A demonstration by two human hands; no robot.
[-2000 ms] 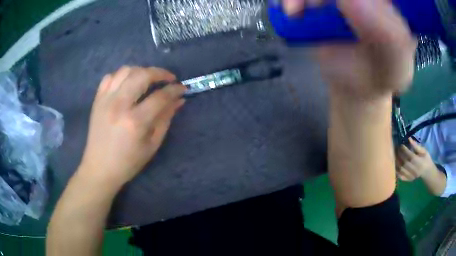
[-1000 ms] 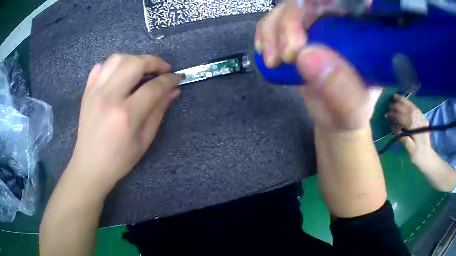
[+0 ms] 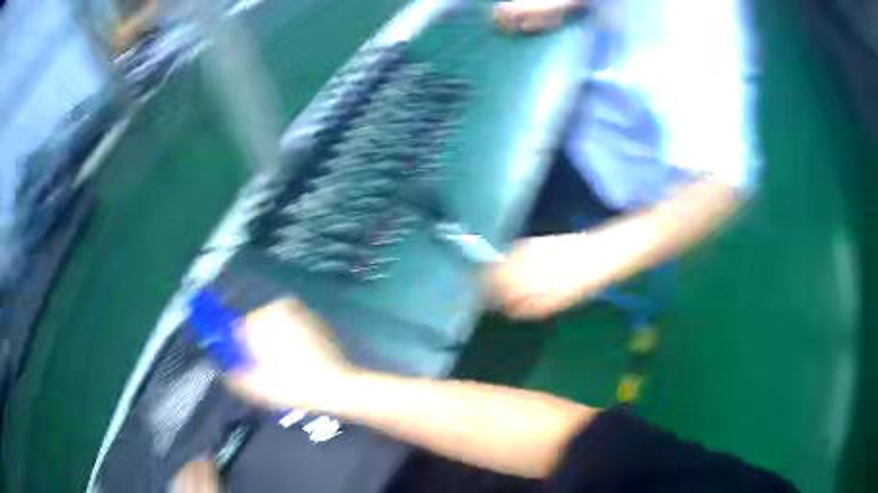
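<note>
The view is strongly blurred. My right hand (image 3: pixel 289 351) is closed on the blue electric screwdriver (image 3: pixel 218 330) at the lower left. My left hand (image 3: pixel 196 477) is cut off by the bottom edge; only a blurred part shows, beside a narrow dark piece with a pale green strip, apparently the handle housing with its board (image 3: pixel 232 445). Its grip cannot be made out. The silver-filled screw tray (image 3: pixel 180 409) lies on the dark foam mat (image 3: pixel 289 470), below the screwdriver.
Many dark handle-like pieces (image 3: pixel 371 164) lie in a long row on the green bench. Another person's hand (image 3: pixel 529 279) holds a pale thing at the bench's right side. A further hand (image 3: pixel 534 13) shows at the top. Small white shapes (image 3: pixel 322 427) lie near my right forearm.
The view has swung to the right and up, so the bench row and other person show more. My left hand has mostly left the picture. The screwdriver now appears farther left, still held.
</note>
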